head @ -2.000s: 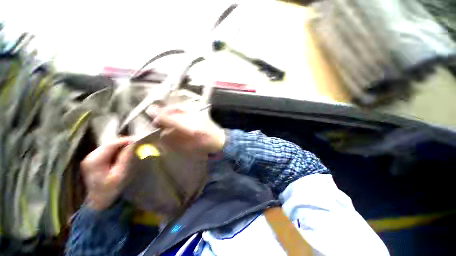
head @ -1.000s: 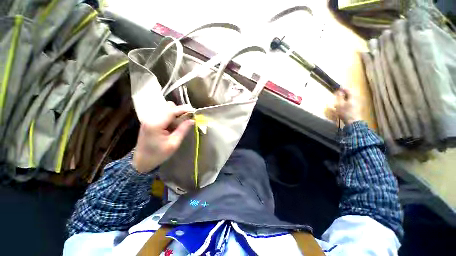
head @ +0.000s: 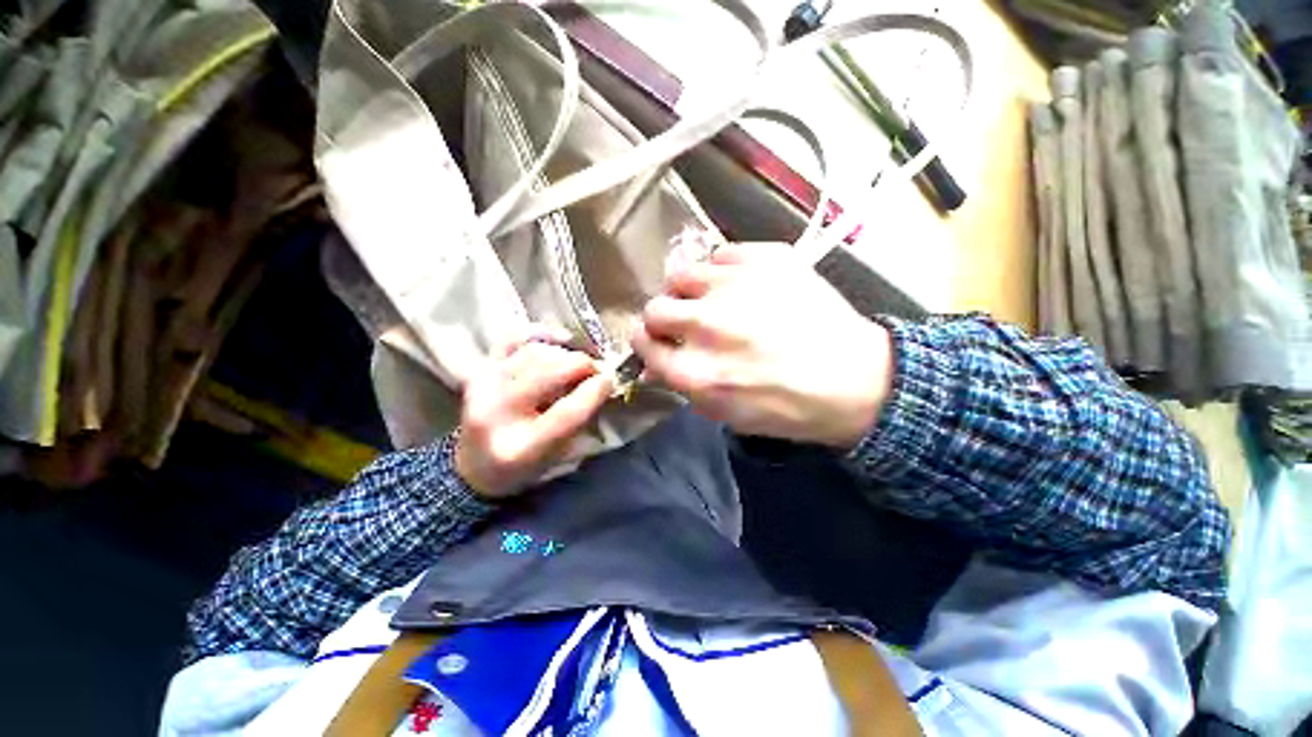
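Observation:
A beige-grey tote bag (head: 417, 187) lies open in front of me, its long handles looped up over the table. A zipped inner layer shows in the opening. My left hand (head: 530, 418) pinches the bag's top edge at the near side seam. My right hand (head: 770, 346) meets it there, fingers closed around a small dark metallic piece (head: 629, 372). I cannot tell if this is a tool tip or a fitting. A bit of yellowish trim shows beside it; the fingers hide the rest.
A hammer (head: 881, 108) and dark red strips (head: 748, 151) lie on the pale table beyond the bag. Folded grey-beige pieces (head: 1151, 216) stand stacked at right. Bags with yellow lines (head: 87, 216) are heaped at left. The dark apron (head: 619, 533) lies below the bag.
My right hand has come from beside the hammer's grip to the bag's edge. The bag has turned, so its opening and inner layer face me more. My left hand has moved slightly right.

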